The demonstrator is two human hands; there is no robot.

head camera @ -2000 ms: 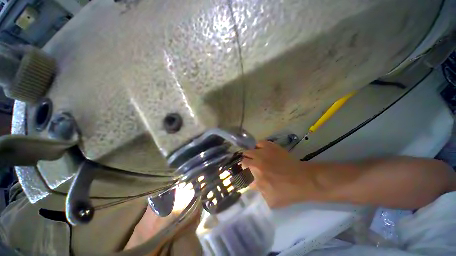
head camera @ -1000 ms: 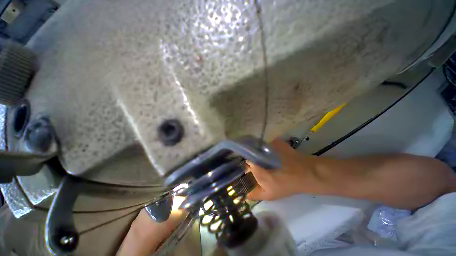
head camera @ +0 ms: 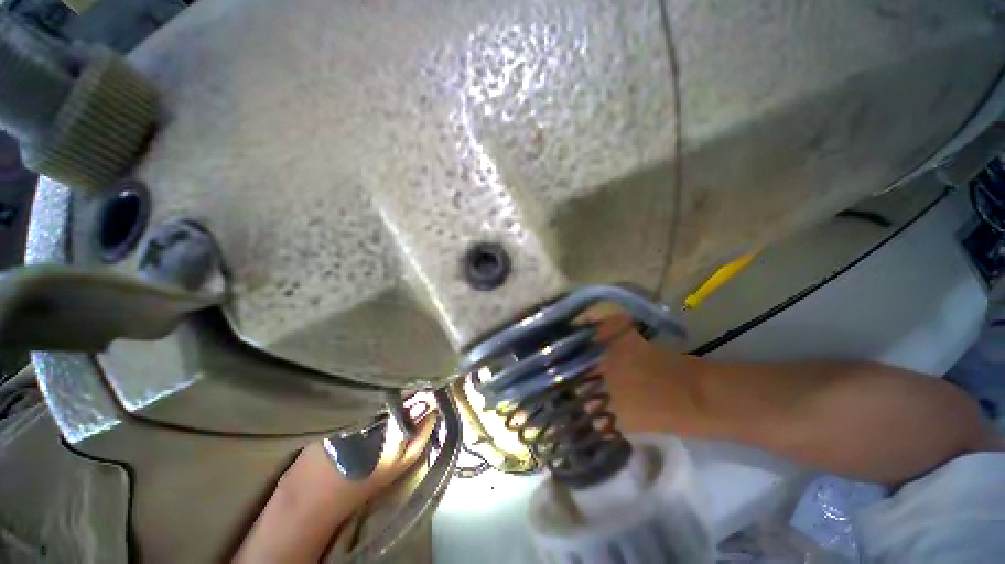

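Observation:
The speckled beige-grey sewing machine head fills most of the view. Its tension assembly, a coiled spring with discs and a white ribbed knob, stands close to the camera. My right hand is behind the discs and spring, its fingers mostly hidden; the bare forearm comes from the right. My left hand is at the lower left, its fingertips in lamp glare beside the needle area and partly behind metal parts. Tan cloth lies left of it. What either hand grips is not clear.
A yellow handle lies on the machine bed beyond my right hand, partly hidden by the head. A dark cord or edge line runs beside it. A clear plastic piece is at the lower right, near a pale sleeve.
The view has shifted, so the machine head and tension assembly sit further right. My right hand is more hidden behind the discs. My left fingertips show more clearly beside the needle area.

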